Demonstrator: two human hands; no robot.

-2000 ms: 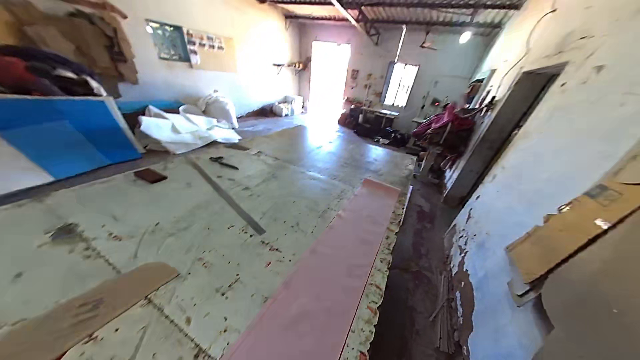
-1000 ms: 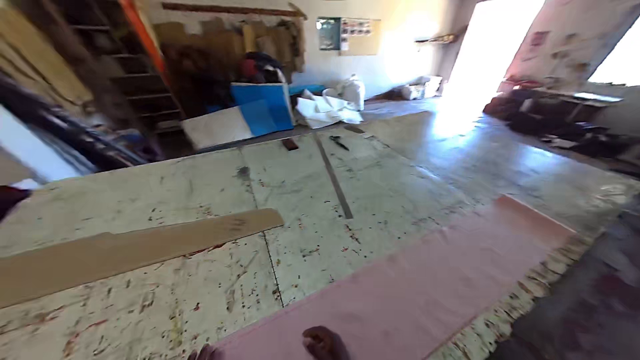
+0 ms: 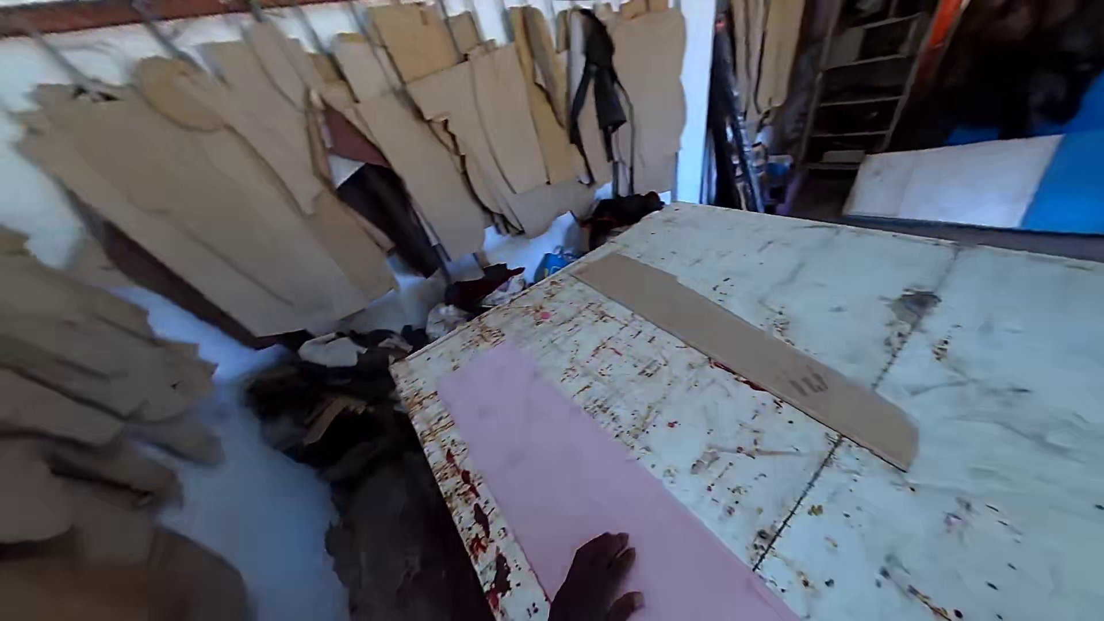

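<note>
A long strip of pink sheet material (image 3: 595, 466) lies flat along the near edge of a paint-spotted worktable (image 3: 690, 414). My left hand (image 3: 597, 580) rests palm down on the strip at the bottom of the view, its thumb apart from the fingers and nothing seen in it. Beyond the strip, at a slight angle to it, lies a long tan cardboard pattern piece (image 3: 742, 345) with a marking near its right end. The two pieces do not touch. My right hand is out of view.
Many cardboard patterns (image 3: 492, 112) hang from hooks on the wall at the left. Dark cloth and scraps (image 3: 371, 354) are heaped beside the table's left end. A shelf rack (image 3: 862, 95) and a white and blue panel (image 3: 966, 181) stand behind the table.
The view has swung far to the left, toward the wall of patterns. Two hands showed at the bottom edge a second ago; only one shows now.
</note>
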